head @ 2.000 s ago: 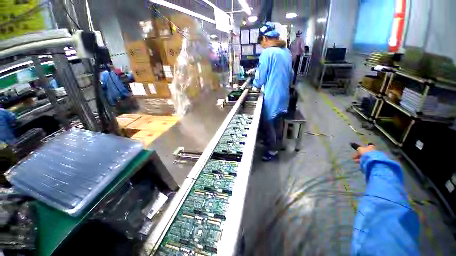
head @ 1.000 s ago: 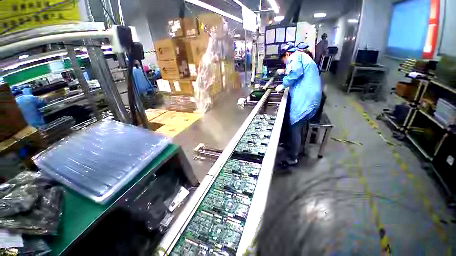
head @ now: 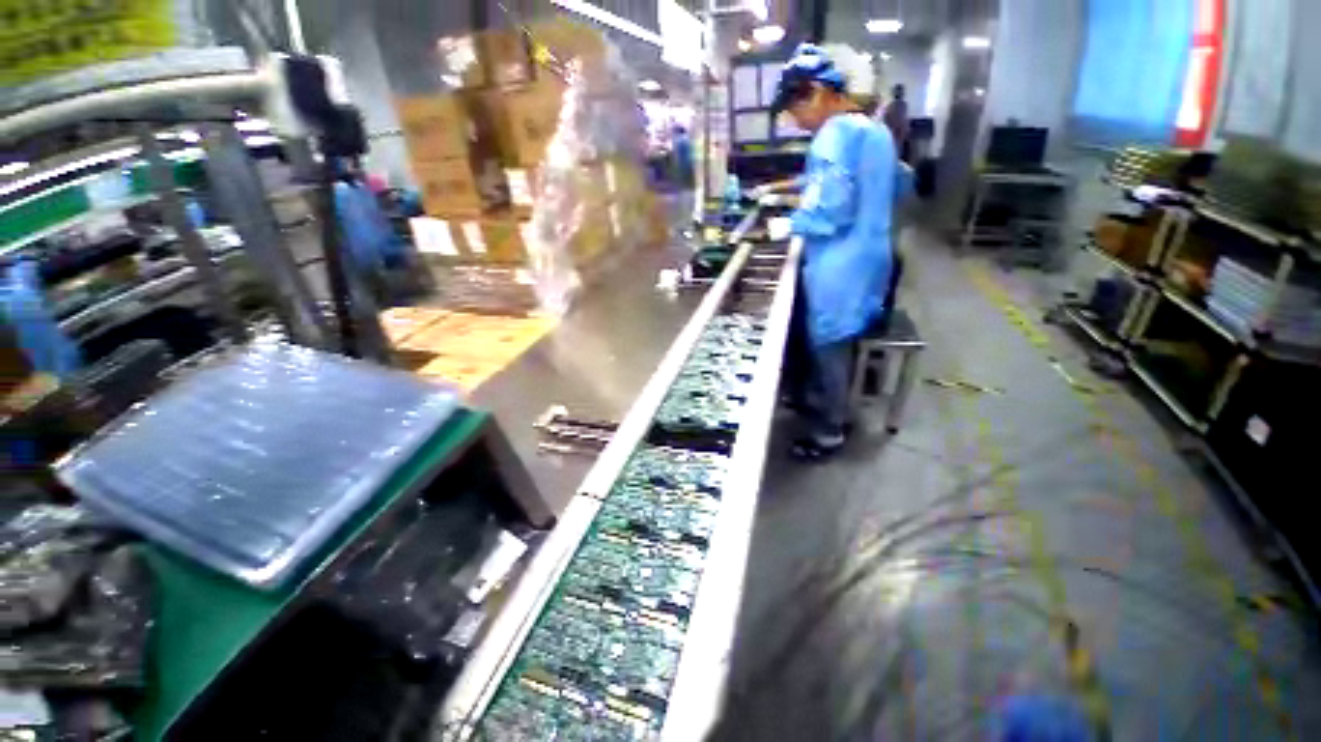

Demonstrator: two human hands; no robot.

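Green circuit boards (head: 616,580) lie edge to edge in a long row between two pale rails (head: 724,580), running away from me. There is a dark gap between two groups of boards. Neither of my hands shows. A small blurred blue patch (head: 1043,716) at the bottom right edge looks like a bit of sleeve; the hand is out of the picture.
Wrapped clear-grey trays (head: 268,457) lie on a green-matted shelf (head: 203,623) at left, beside crumpled bags (head: 65,594). A dark bag with a white label (head: 497,565) is under the shelf. A person in a blue smock (head: 848,218) stands along the line. Racks (head: 1210,290) stand at right.
A blue sleeve and hand were at the right two seconds ago, and were absent one second ago. Now only a blue patch shows at the bottom edge. The camera view has shifted.
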